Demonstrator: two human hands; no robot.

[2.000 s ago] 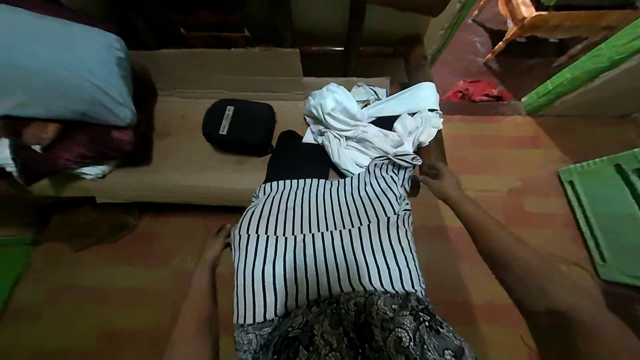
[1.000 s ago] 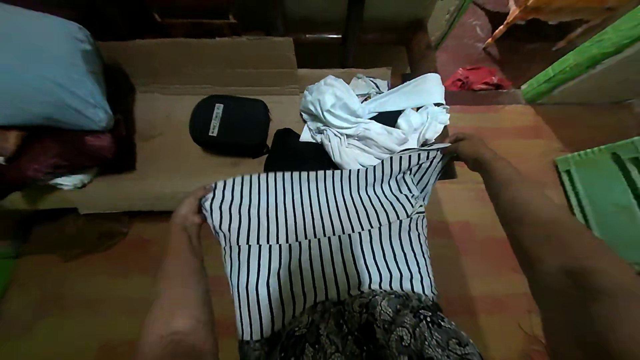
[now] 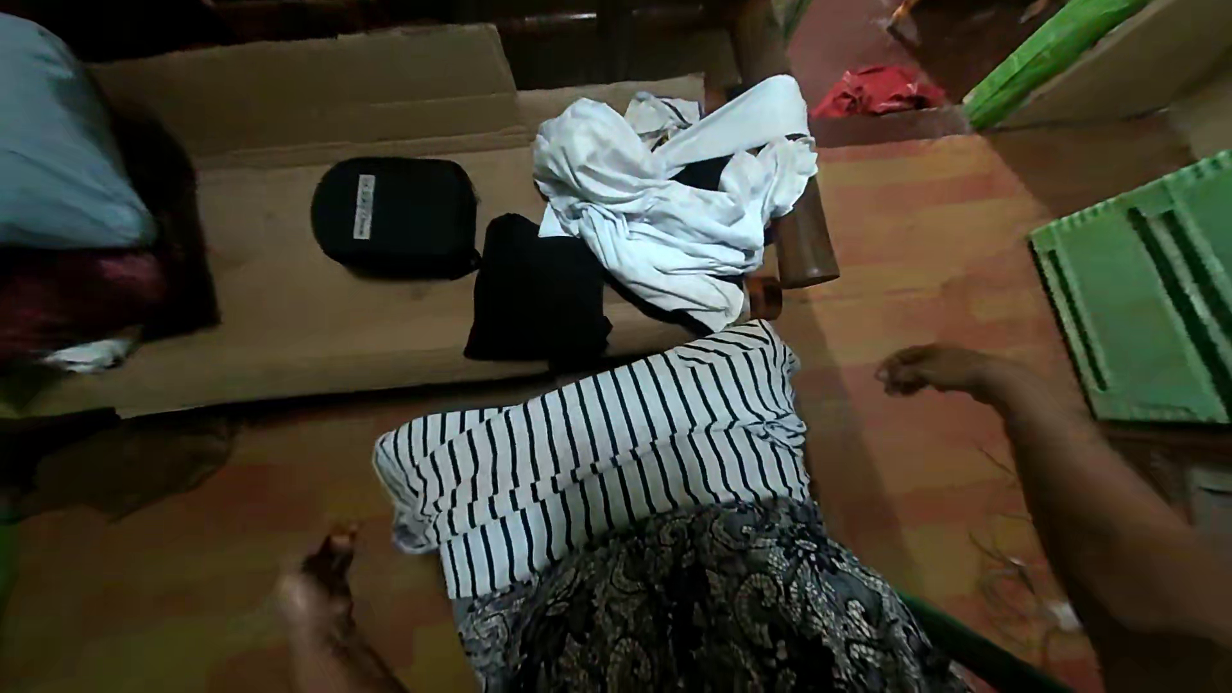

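A black-and-white striped cloth (image 3: 616, 443) lies over my lap, its upper part folded over on itself, above a dark paisley-patterned garment (image 3: 693, 597). Low at the left, my left hand (image 3: 322, 577) is off the cloth, blurred, and holds nothing that I can see. My right hand (image 3: 929, 371) is in the air to the right of the cloth, its fingers bent and touching nothing. Beyond the cloth, a folded black cloth (image 3: 539, 294) lies on the cardboard-covered bench beside a crumpled white garment (image 3: 654, 207).
A black zip case (image 3: 395, 217) lies on the cardboard (image 3: 260, 337). A pale blue pillow (image 3: 63, 144) rests at the left on dark red fabric (image 3: 77, 298). A wooden bench arm (image 3: 807, 241) stands by the white garment. Right: a green mat (image 3: 1145, 298) and a red plastic bag (image 3: 876, 91).
Both hands have let go of the striped cloth and moved apart from it. A second ago they held its upper corners stretched out; now that edge lies folded over, lower in view.
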